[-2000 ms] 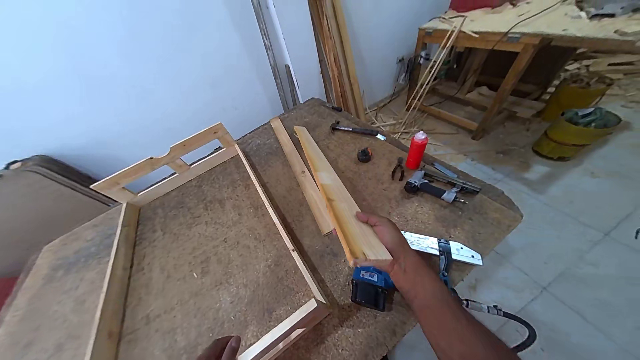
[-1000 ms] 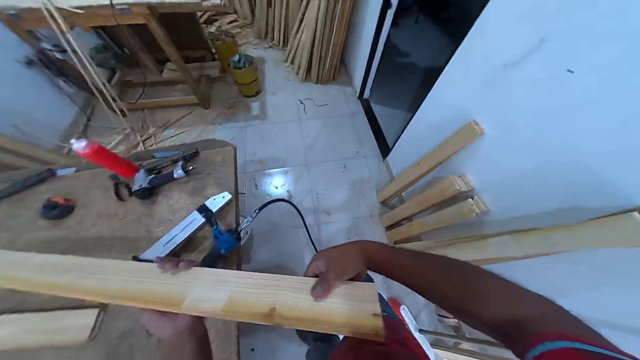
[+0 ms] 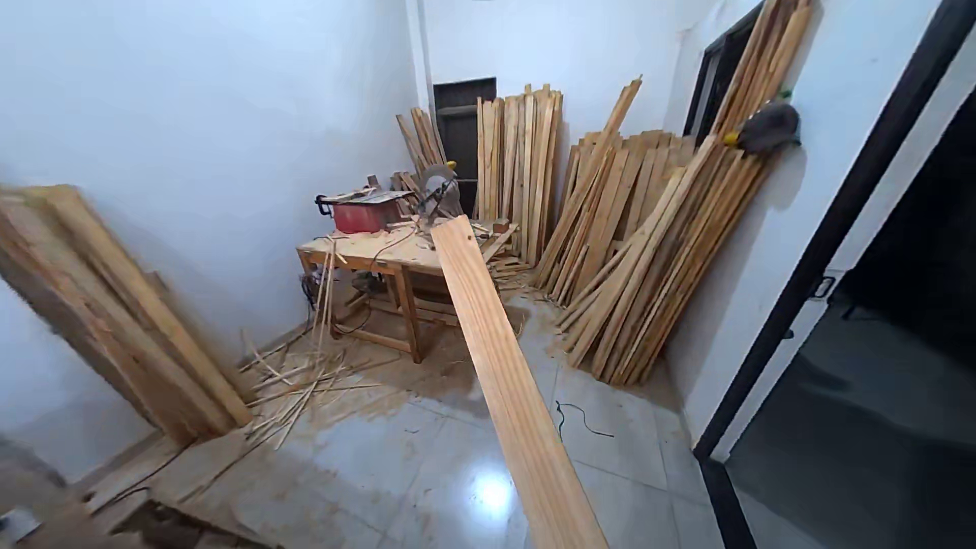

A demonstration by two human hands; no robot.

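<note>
A long, flat pine board (image 3: 507, 374) juts up from the bottom edge of the head view, its far end in front of a wooden worktable (image 3: 381, 252). Neither my left hand nor my right hand shows, and the near end of the board is cut off by the bottom edge. On the worktable stand a red bench machine (image 3: 366, 213) and a circular-bladed saw (image 3: 440, 191), partly behind the board's far end.
Stacks of boards (image 3: 522, 168) lean on the back wall, and more planks (image 3: 656, 282) lean at the right. Thick planks (image 3: 137, 320) lean at the left. Thin offcuts (image 3: 297, 389) and a thin cord (image 3: 583, 419) lie on the tiled floor. A dark doorway (image 3: 877, 343) is at the right.
The view has swung from the bench towards the room. One second ago both my hands were on a board lying across the view; now a board points away from me and both hands are out of view.
</note>
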